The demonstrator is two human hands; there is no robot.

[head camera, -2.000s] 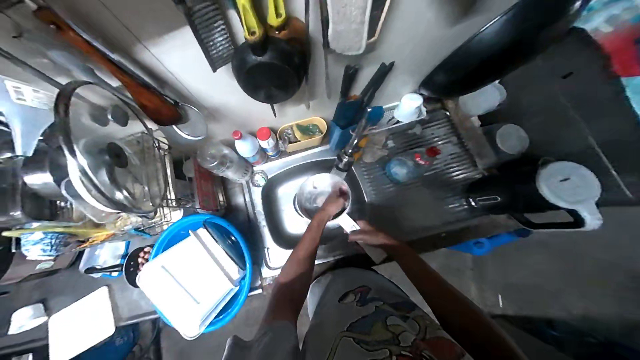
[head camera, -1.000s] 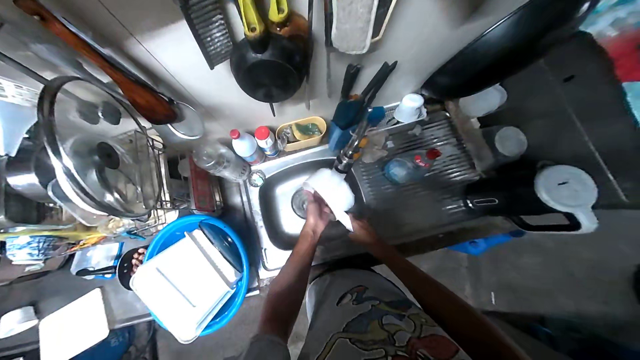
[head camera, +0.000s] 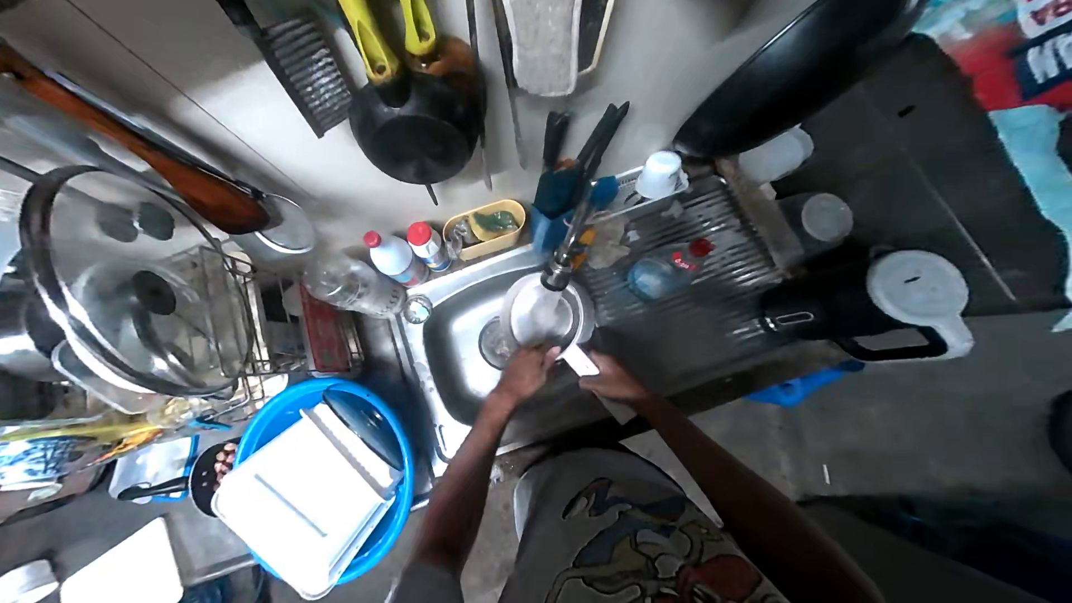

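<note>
A light round pot with a white handle (head camera: 543, 308) sits under the faucet (head camera: 556, 275), over the steel sink basin (head camera: 456, 306). My right hand (head camera: 613, 378) grips the end of its white handle. At the pot's near rim is my left hand (head camera: 529, 373), its fingers against the edge; whether they close on it is hard to tell. The pot's opening faces up, and its inside looks wet. Below and left of the pot, the sink's drain strainer (head camera: 496, 342) shows in part.
Left of the sink, a blue basin (head camera: 408, 469) holds white containers. Bottles with red caps (head camera: 394, 258) and a yellow tray (head camera: 512, 206) line the back edge. On the ribbed drainboard (head camera: 729, 243) lies a plastic bottle (head camera: 657, 276); a black and white kettle (head camera: 917, 285) stands farther right.
One second ago the pot was tilted with its outside toward the view, held in both hands; now its opening faces up beneath the faucet.
</note>
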